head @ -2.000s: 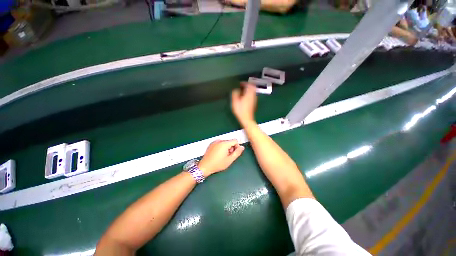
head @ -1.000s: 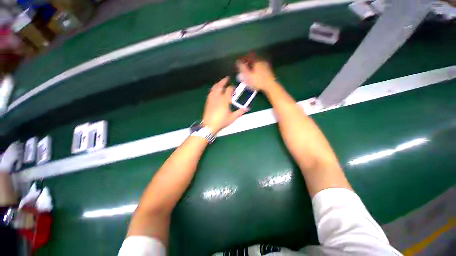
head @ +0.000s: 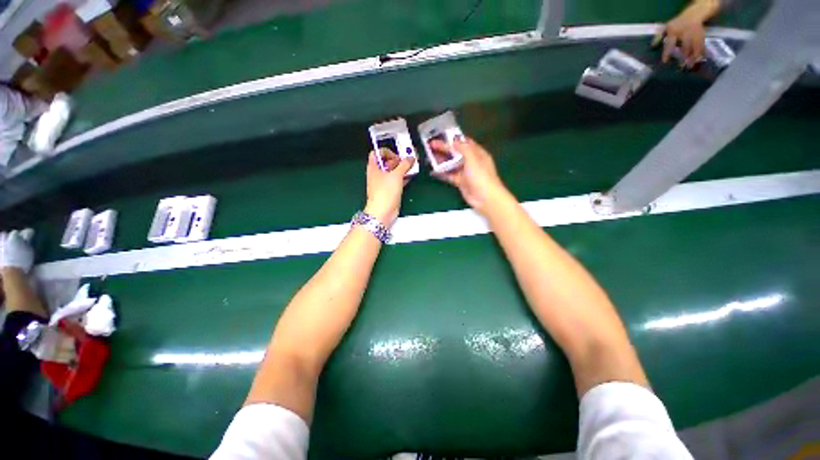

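Note:
My left hand (head: 387,182) grips a white plastic housing (head: 402,135) with a dark window and a small dark spot, held over the belt. My right hand (head: 474,172) grips a second white housing (head: 438,124); fingers show through its window. The two housings are side by side with a narrow gap, both tilted. Two pairs of housings (head: 198,218) stand along the near rail at the left. More housings (head: 604,88) lie on the belt at the upper right.
The green conveyor belt (head: 297,180) runs behind the near white rail (head: 297,243). A slanted post (head: 710,117) rises at right. Another person's hand (head: 688,38) is at far upper right; a gloved hand (head: 16,250) is at left. A red container (head: 79,373) holds white cloths. Boxes stand beyond.
Each hand now holds its own housing; one second ago both were around one housing. Another person's hand has appeared at upper right, by the housings there.

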